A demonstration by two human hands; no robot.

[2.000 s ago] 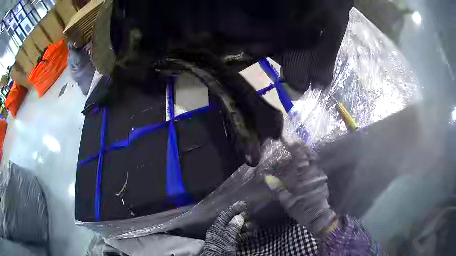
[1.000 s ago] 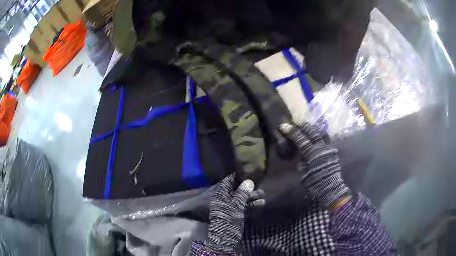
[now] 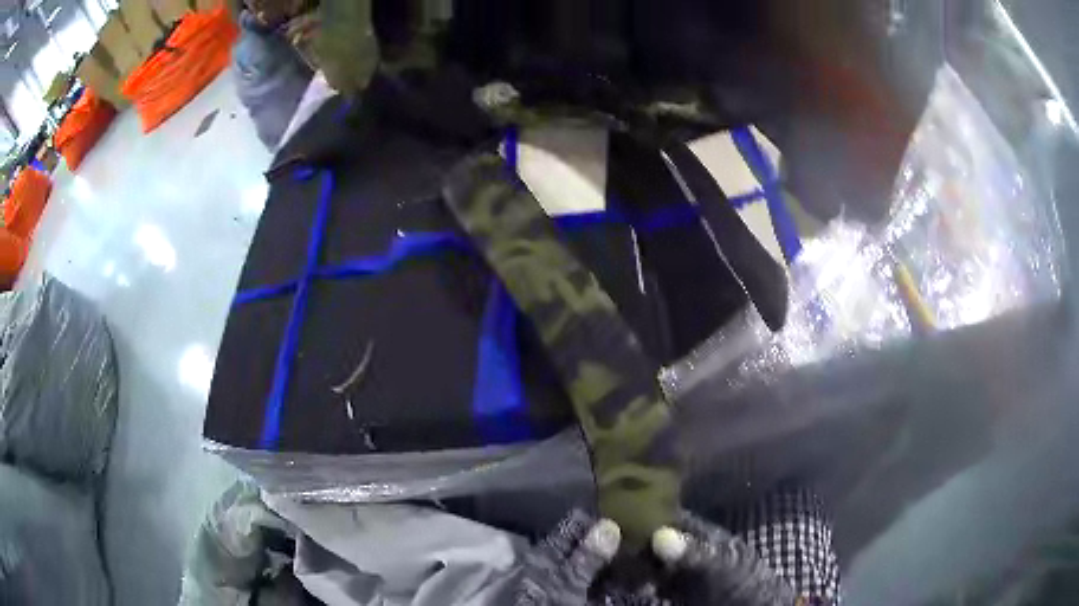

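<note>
A camouflage strap piece [image 3: 559, 310] lies diagonally over the black bale [image 3: 391, 343], camouflage face up. Its near end hangs over the bale's front edge. My left hand [image 3: 562, 561] and my right hand [image 3: 710, 568], in striped knit gloves, hold this near end between them, with both pale thumbs on its face. The fingers underneath are hidden, and both hands are low in the picture, partly cut off by its bottom edge. A second dark strap [image 3: 740, 255] with a rounded end lies to the right, touched by neither hand.
Blue strapping [image 3: 296, 310] crosses the bale. Clear wrap [image 3: 982, 225] covers its right end, with a yellow stick [image 3: 913, 298] on it. A large dark mass fills the far side. Grey sacks [image 3: 53, 379] stand left; a grey-white woven sack [image 3: 402, 556] lies below the front edge.
My hands have come together lower down at one strap's end and drawn it towards me. My right hand has left the other strap, which now lies farther right.
</note>
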